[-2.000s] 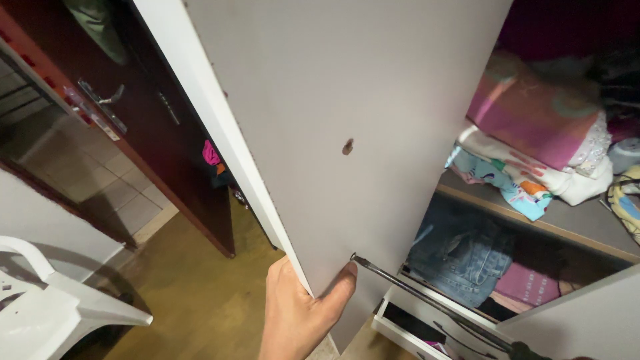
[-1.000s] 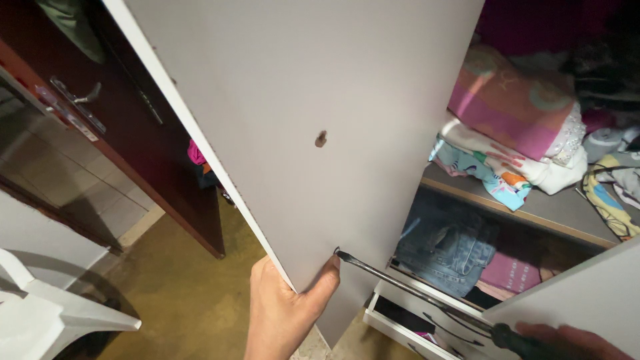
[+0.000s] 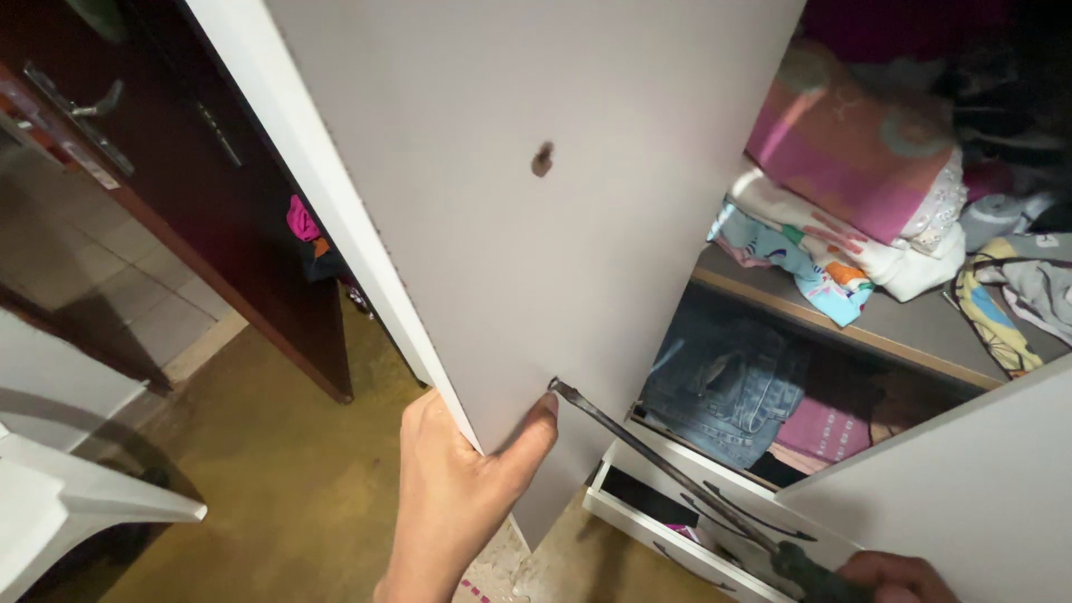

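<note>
My left hand (image 3: 469,477) grips the lower edge of a white wardrobe door (image 3: 502,251), its thumb on the inner face beside a small screw (image 3: 554,383). The tip of a long screwdriver (image 3: 662,461) meets that screw, right by the thumb. At the lower right my right hand (image 3: 900,578) is closed around the screwdriver's dark handle; part of the hand is cut off by the frame. Higher on the door face is a brown mark or hole (image 3: 543,159).
Folded clothes (image 3: 863,159) lie on a wardrobe shelf (image 3: 896,314), with jeans (image 3: 729,385) below. A drawer (image 3: 653,519) stands partly out beneath. To the left are a dark red room door (image 3: 209,193) and a white plastic chair (image 3: 75,511).
My right hand, barely in view two seconds ago, now shows more at the lower right. The screwdriver tip stays at the screw, and my left hand keeps its hold on the door edge.
</note>
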